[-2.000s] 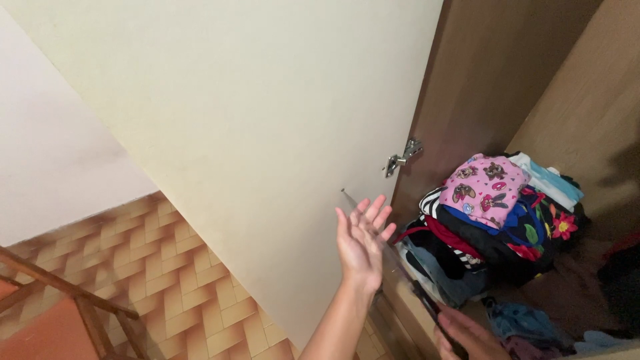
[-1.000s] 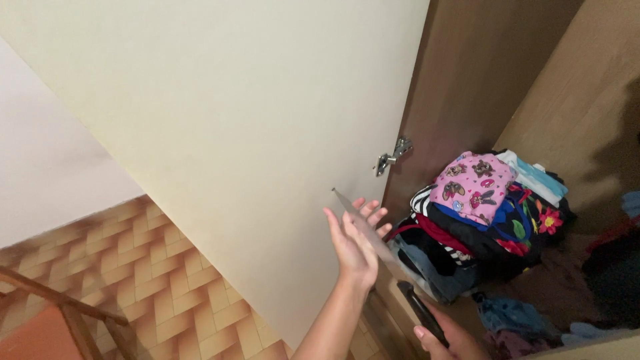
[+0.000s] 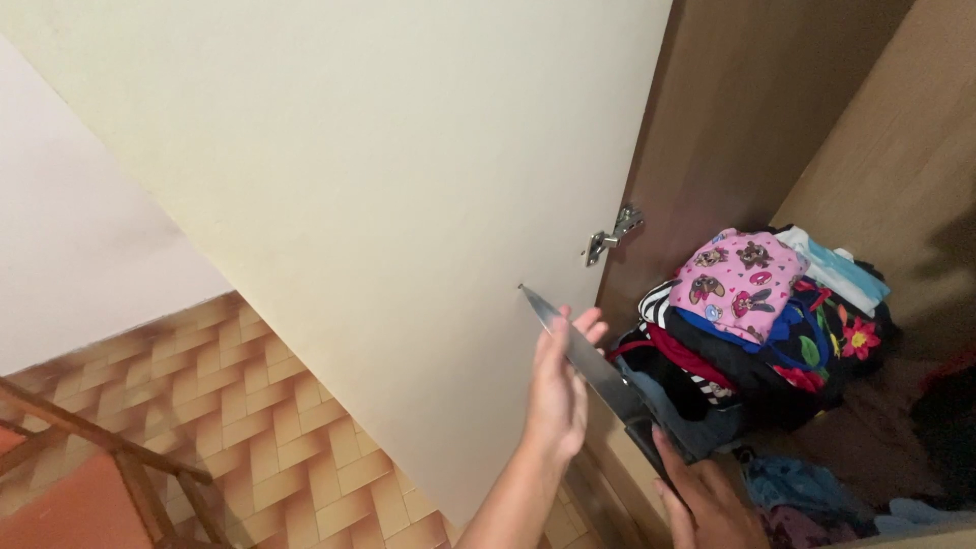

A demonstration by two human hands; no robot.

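Note:
A knife (image 3: 598,367) with a long metal blade and a black handle points up and left, its tip at a small dark spot on the white cabinet door (image 3: 366,191). My right hand (image 3: 705,488) is closed around the handle at the lower right. My left hand (image 3: 560,381) is palm up beside the blade, with the thumb at the blade near its tip and the other fingers partly behind it; whether they press on it I cannot tell. Up and right of the tip, a metal hinge (image 3: 610,235) joins the door to the brown cabinet side.
Folded clothes, with a pink printed cloth (image 3: 740,284) on top, are piled inside the cabinet at the right. More clothes (image 3: 801,488) lie below them. A wooden chair with an orange seat (image 3: 72,507) stands at the lower left on the tiled floor (image 3: 297,427).
My left thumb has come to the blade near its tip; earlier the hand was spread open with its fingers apart. The knife remains in my right hand.

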